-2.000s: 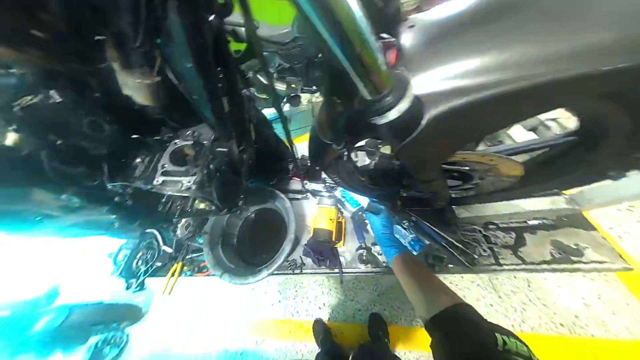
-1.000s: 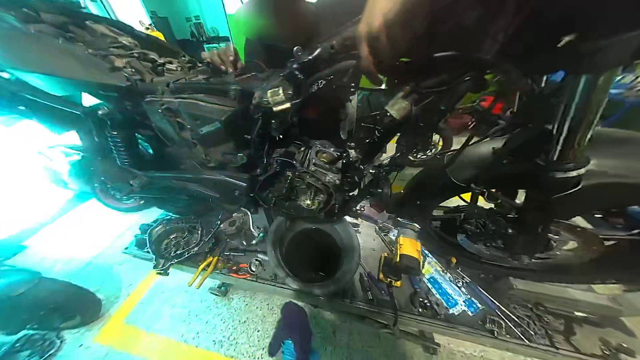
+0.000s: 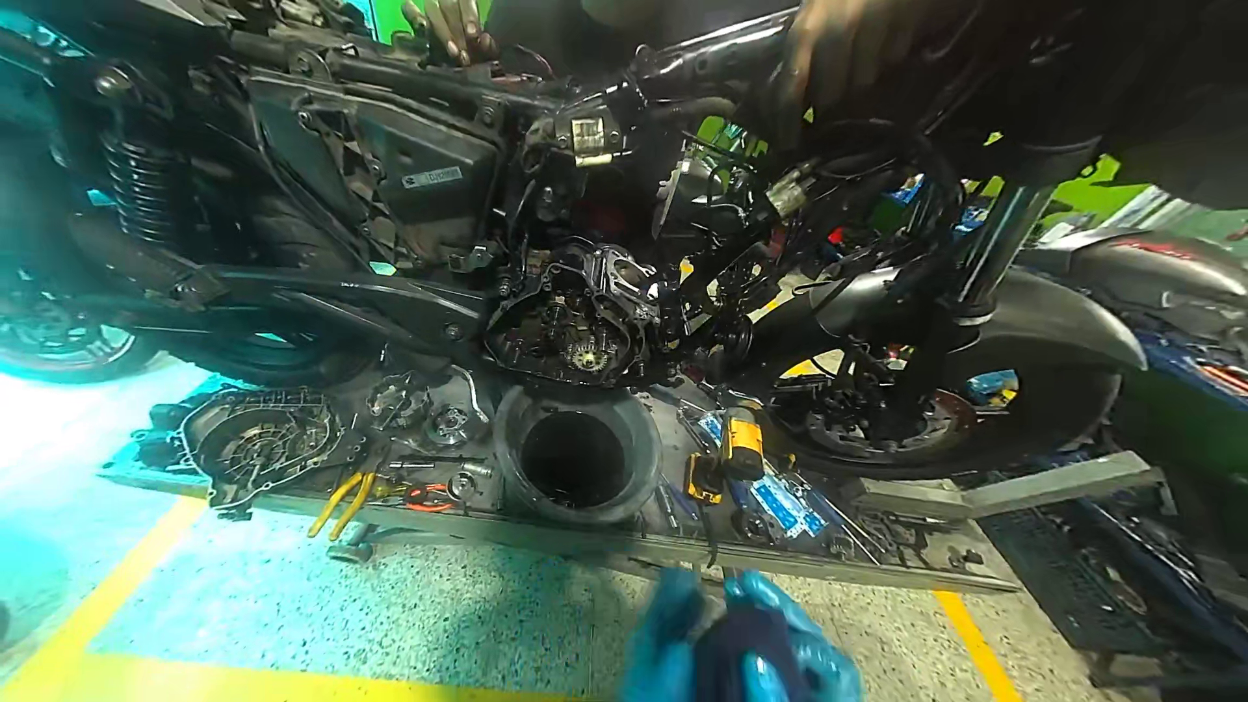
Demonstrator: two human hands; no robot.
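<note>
Low in the head view, my left hand (image 3: pixel 665 634), in a blue glove, is blurred beside a dark bundle, apparently cloth (image 3: pixel 743 639). My right hand (image 3: pixel 814 643), also blue-gloved, is closed around the bundle's right side. Whether the left fingers grip it is unclear. Beyond both hands is a motorcycle's opened engine crankcase (image 3: pixel 575 336), with gears showing. Under it stands a round, dark-mouthed tub (image 3: pixel 643 468). A yellow and black cordless power tool (image 3: pixel 744 448) lies right of the tub. A removed engine cover (image 3: pixel 258 439) lies at left.
Yellow-handled pliers (image 3: pixel 353 502), orange-handled pliers (image 3: pixel 429 497) and blue-and-white packets (image 3: pixel 788 505) lie on the low platform (image 3: pixel 585 538). The front wheel (image 3: pixel 907 419) stands at right. Another person's hands (image 3: pixel 453 27) are at the frame above.
My right hand was among the tools two seconds ago; both gloved hands now show at the bottom with the dark bundle. The view has shifted strongly, bringing the open engine into sight.
</note>
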